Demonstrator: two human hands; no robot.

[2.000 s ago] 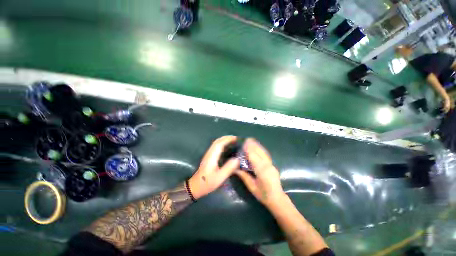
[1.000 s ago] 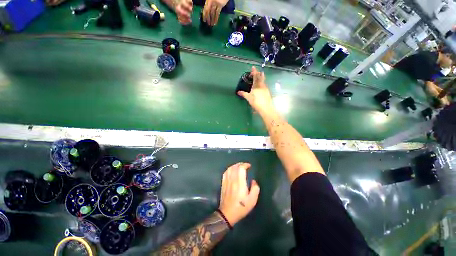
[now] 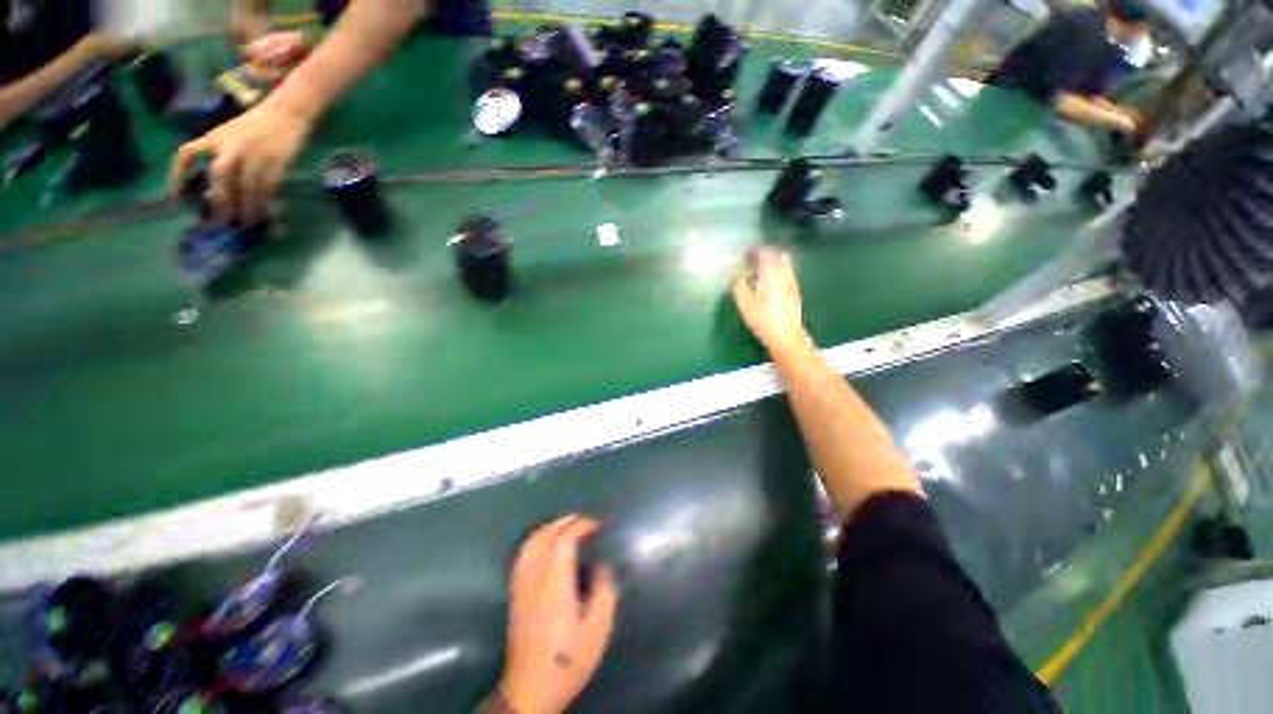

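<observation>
My right hand (image 3: 771,300) is stretched over the green conveyor belt, blurred, with nothing visible in it. A black housing with parts hanging from it (image 3: 799,190) lies just beyond its fingertips, not touched. My left hand (image 3: 556,614) is over the dark green mat, thumb apart from the fingers, empty. A closed black cylindrical unit (image 3: 482,258) stands on the belt to the left of my right hand. Waiting housings with blue circuit boards (image 3: 268,653) lie at the lower left, blurred and cut off by the frame edge.
A white rail (image 3: 559,441) runs between mat and belt. Across the belt, another person's hand (image 3: 244,156) is on a unit beside a standing black cylinder (image 3: 356,193). A cluster of units (image 3: 628,91) lies at the far side. More housings (image 3: 947,184) lie along the belt to the right.
My right hand has let go of the black unit and moved right. The view has swung right, and the waiting units now show lower left. Another person's hand has reached a unit on the belt.
</observation>
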